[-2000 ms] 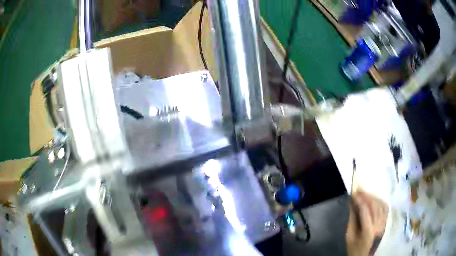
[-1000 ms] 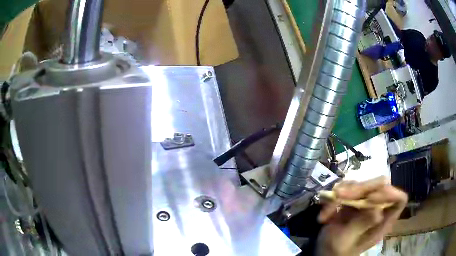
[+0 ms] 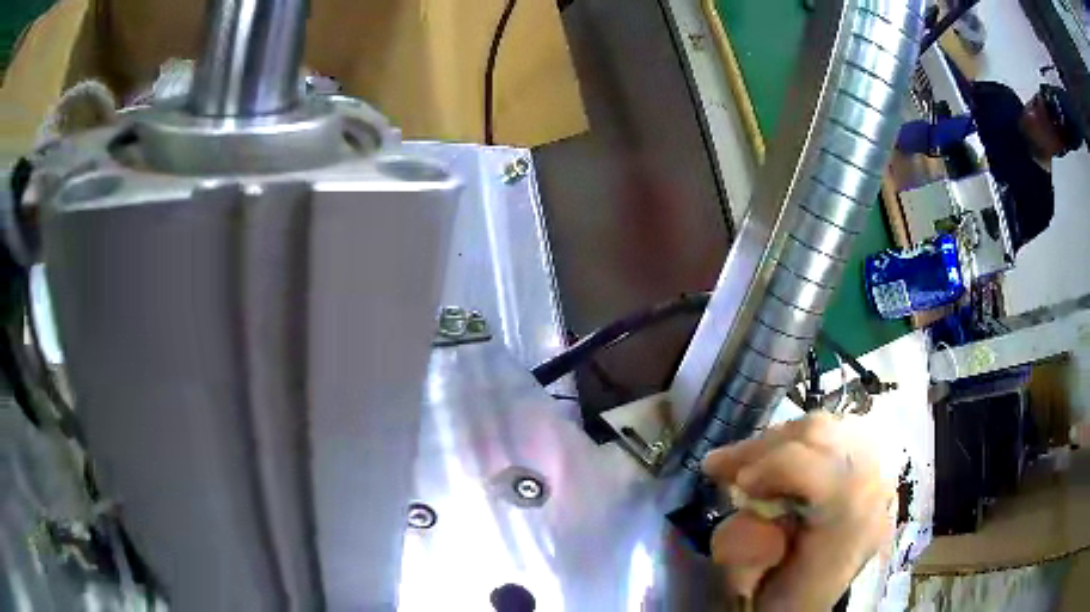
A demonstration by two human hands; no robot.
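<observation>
My right hand is at the lower right, beside the foot of the ribbed column. Its fingers are closed on a slim tan stick, of which only a short part shows between them. The pneumatic cylinder fills the left of the view, with a shiny rod rising from its top. The flat metal top plate lies between cylinder and hand, with bolts and a dark hole. My left hand is not in view. The nest below is hidden.
The ribbed metal column and a flat bar beside it slant up to the right. An open brown carton stands behind. A black hose runs to the column. A blue container and a seated person are at the far right.
My right hand has moved slightly left, closer to the column foot, and the stick now shows less. The cylinder, plate and column sit further right in the view.
</observation>
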